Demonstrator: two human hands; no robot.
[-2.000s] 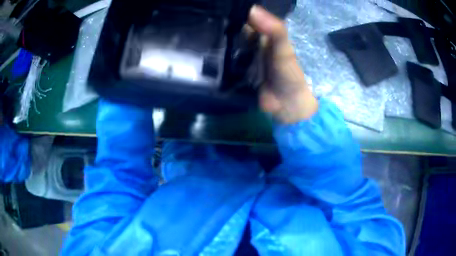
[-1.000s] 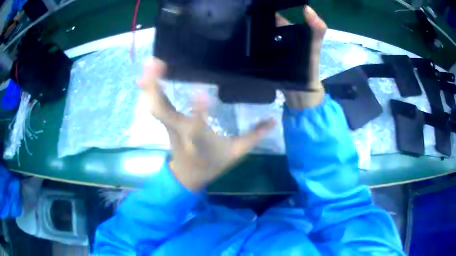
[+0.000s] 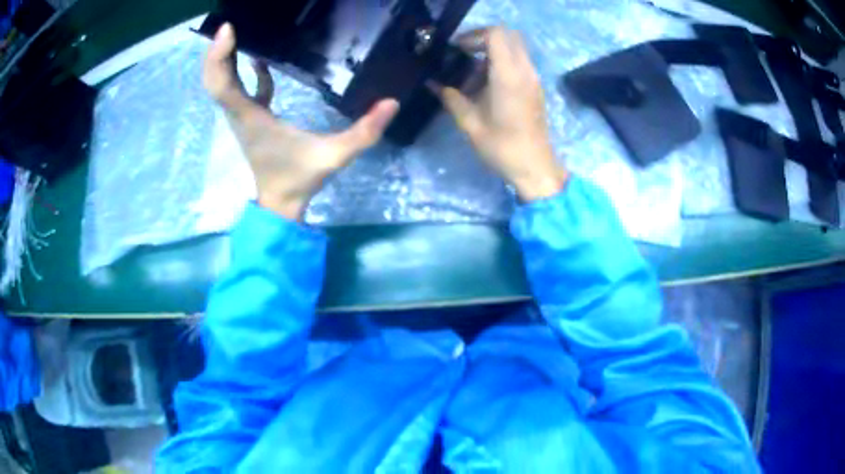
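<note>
A black plastic housing (image 3: pixel 287 32) is tilted above the bubble wrap at the top of the view, its upper part cut off by the edge. My left hand (image 3: pixel 283 148) is at its lower left side, thumb and fingers spread around the lower corner; the thumb tip touches or overlaps the dark part. My right hand (image 3: pixel 505 111) has its fingertips on a small black piece (image 3: pixel 454 69) at the housing's right side. Whether this piece is joined to the housing cannot be told. The image is somewhat blurred.
Bubble wrap (image 3: pixel 167 167) covers the green bench (image 3: pixel 426 264). Several black brackets (image 3: pixel 639 102) lie on it at the right. A dark housing (image 3: pixel 42 120) and white wires (image 3: pixel 20 231) are at the left. A grey stool (image 3: pixel 74 375) and a blue panel (image 3: pixel 806 361) are below the bench.
The housing has been turned and lowered toward the bubble wrap. My left hand has moved up and left to its corner. My right hand has come down to its right side.
</note>
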